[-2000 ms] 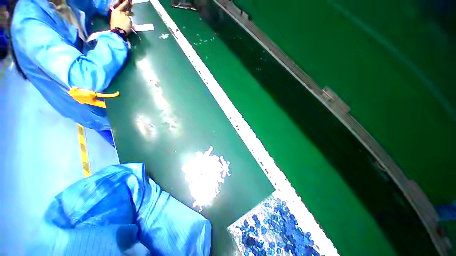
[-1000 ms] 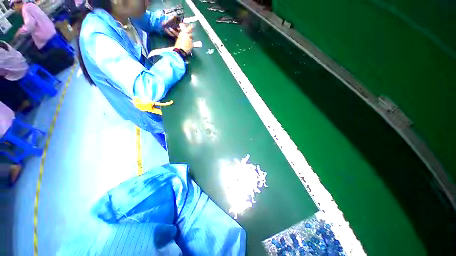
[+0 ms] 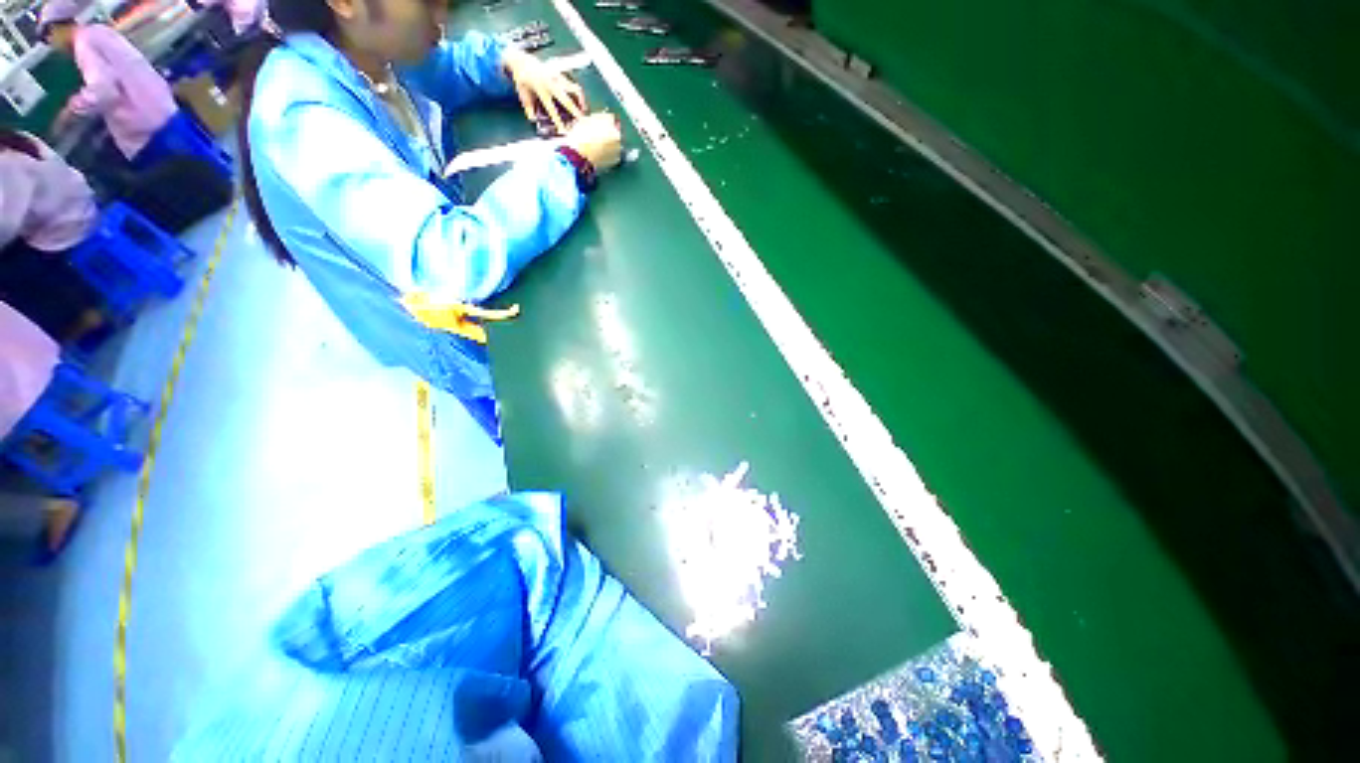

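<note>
A loose pile of small white strips (image 3: 723, 552) lies on the glossy dark green bench (image 3: 671, 403), washed out by glare. A clear plastic bag with many small dark blue parts (image 3: 932, 716) lies at the bottom edge, beside the white edge strip. My blue left sleeve (image 3: 597, 641) rests at the bench's near edge, left of the bag. My left hand is out of the picture, below the bottom edge. My right hand is not in view.
A person in a blue smock (image 3: 358, 209) sits further up the bench, both hands over a small dark object. A green conveyor belt (image 3: 955, 403) runs beyond the white edge strip (image 3: 813, 365), with dark phones (image 3: 679, 58) at its far end. People in pink and blue stools are at left.
The view has swung left, so the bench, pile and bag appear further right and people in pink came into view. The neighbour's hands have moved over the bench. My sleeve stays at the bench edge.
</note>
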